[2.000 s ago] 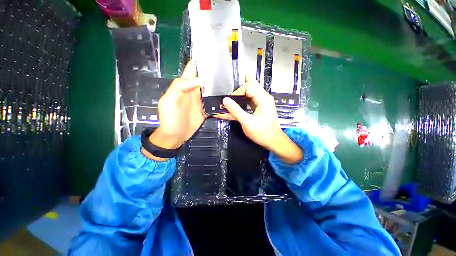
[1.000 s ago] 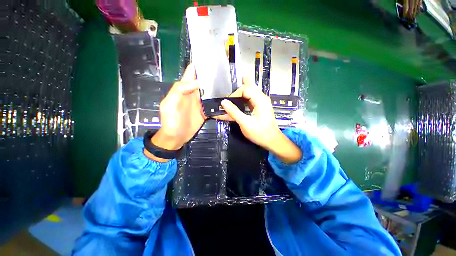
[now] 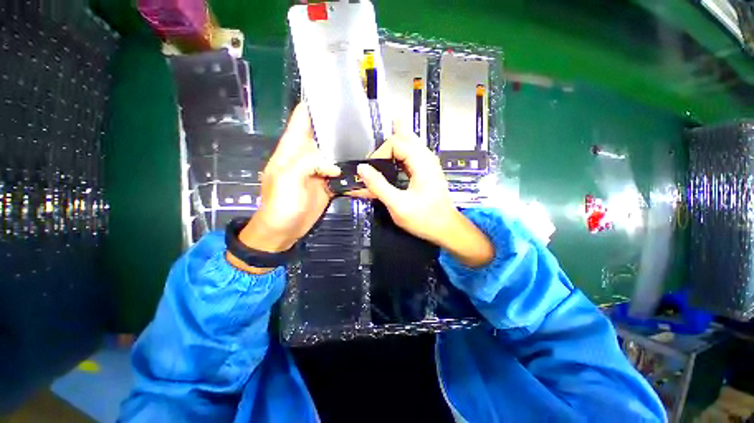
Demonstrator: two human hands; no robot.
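An LCD screen module [image 3: 337,83], silver-white back up, is held over the blister tray [image 3: 388,332], its dark end toward me. A red tab is at its far end, and a flex cable [image 3: 370,81] with a yellow tip lies along its right side. My left hand [image 3: 293,182] holds the lower left edge. My right hand [image 3: 422,190] pinches the dark end, thumb on a black adhesive piece [image 3: 354,177] lying across it. The fingertips hide part of the piece. Two more screens [image 3: 464,107] lie silver side up in the tray's far pockets.
Sticker sheet [image 3: 211,91] lies left of the tray, below a pink-wrapped post [image 3: 178,21]. Stacked blister trays stand at far left [image 3: 50,190] and far right [image 3: 721,215]. Red tabs [image 3: 594,213] lie on the green bench at right. A raised green shelf [image 3: 562,49] runs along the back.
The screen's far end has tilted slightly left. My left thumb has moved down beside the black piece at the screen's lower left corner. My right hand keeps its pinch.
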